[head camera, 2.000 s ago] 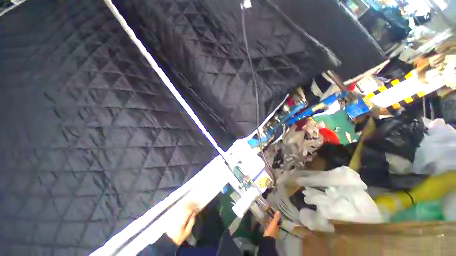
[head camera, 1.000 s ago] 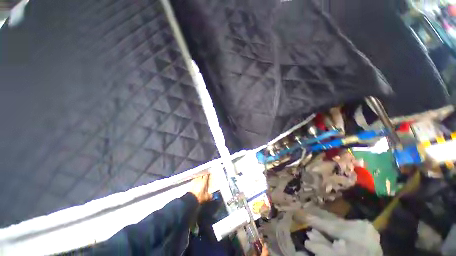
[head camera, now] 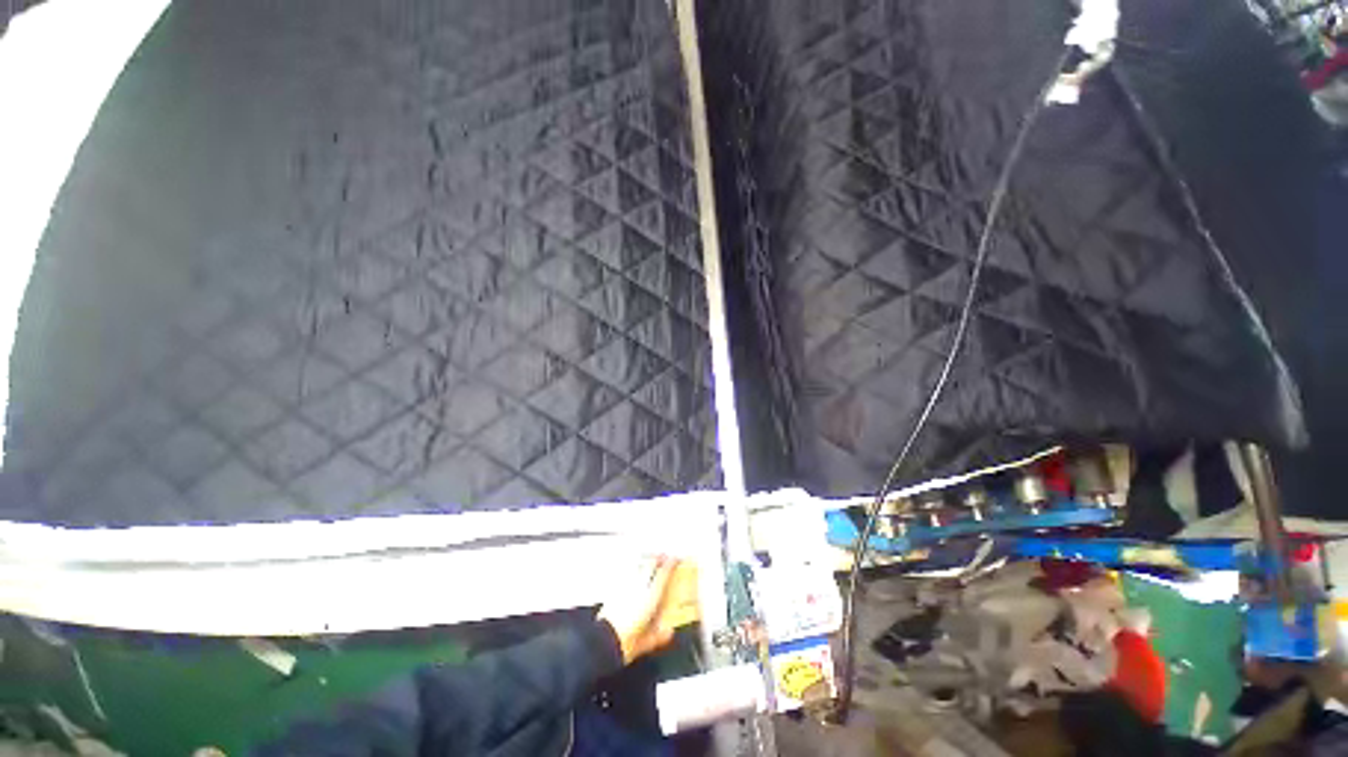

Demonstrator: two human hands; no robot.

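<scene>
Black quilted fabric (head camera: 562, 296) lies spread over the cutting table, over pale layered edges (head camera: 340, 569) along the near side. A long thin metal rail (head camera: 717, 311) crosses the fabric. At the rail's near end is a white box-like part with a coloured label (head camera: 803, 673), beside a small white block (head camera: 710, 698). My left hand (head camera: 651, 606) is at the table's near edge, just left of the rail end. Its fingers are blurred, and I cannot tell whether they grip anything. My right hand is not in view.
A thin dark cord (head camera: 968, 311) hangs in a curve over the fabric right of the rail. Rollers in a blue frame (head camera: 991, 521) are at the table end. Grey and pale scraps (head camera: 976, 636) lie below it. Green floor (head camera: 192, 688) shows at lower left.
The view has turned, so the rail now stands nearly upright and the table edge lies level. My left hand stays near the rail end. My right hand has gone out of the picture.
</scene>
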